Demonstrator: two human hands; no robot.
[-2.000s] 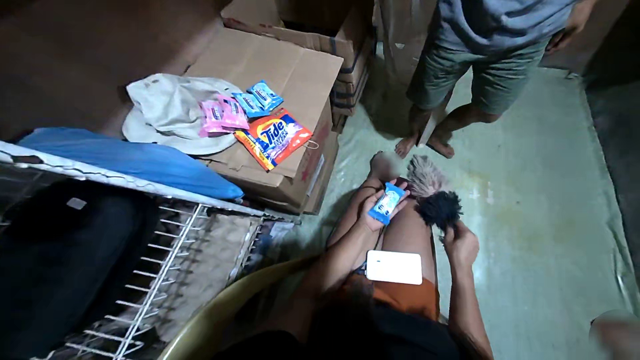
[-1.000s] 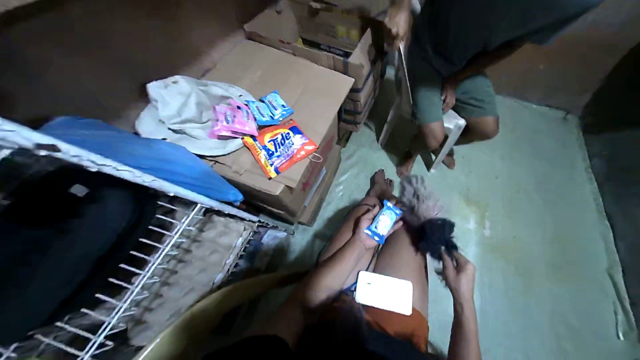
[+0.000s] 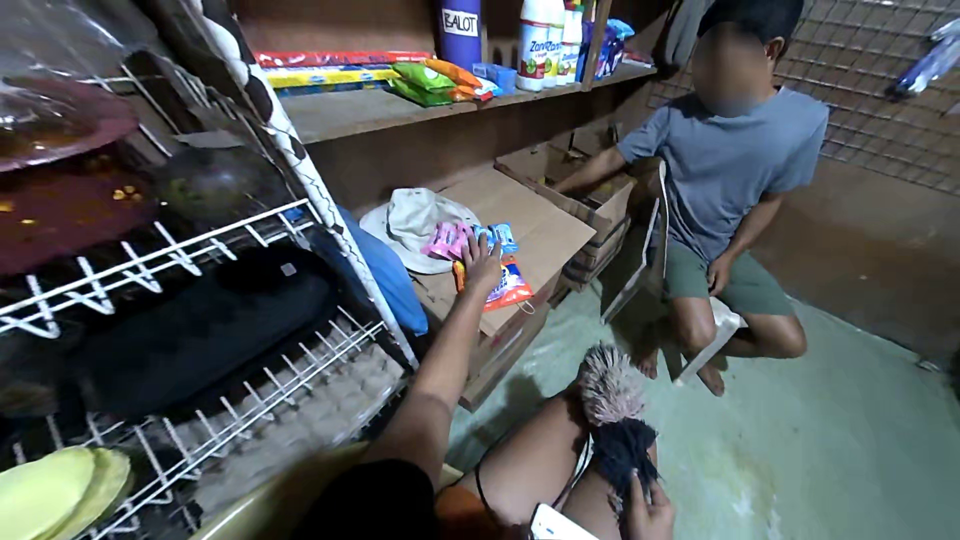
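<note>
My left hand reaches over the cardboard box, its fingers spread across a red-orange Tide detergent packet and next to small blue packets; whether it grips one is hidden. Pink packets lie on a pale cloth hat beside it. Low in the view, my right hand pinches a dark cloth. A shaggy grey-pink mop-like piece adjoins that cloth over my legs. A white phone rests on my lap, partly cut off.
A white wire rack stands at the left. Above the box runs a wooden shelf with bottles and packets. A person sits on a white chair at the right, one arm in an open carton.
My left hand has moved from above my lap, where it held a blue packet, to the packets on the box. The view has tilted up. The other person now reaches into the carton.
</note>
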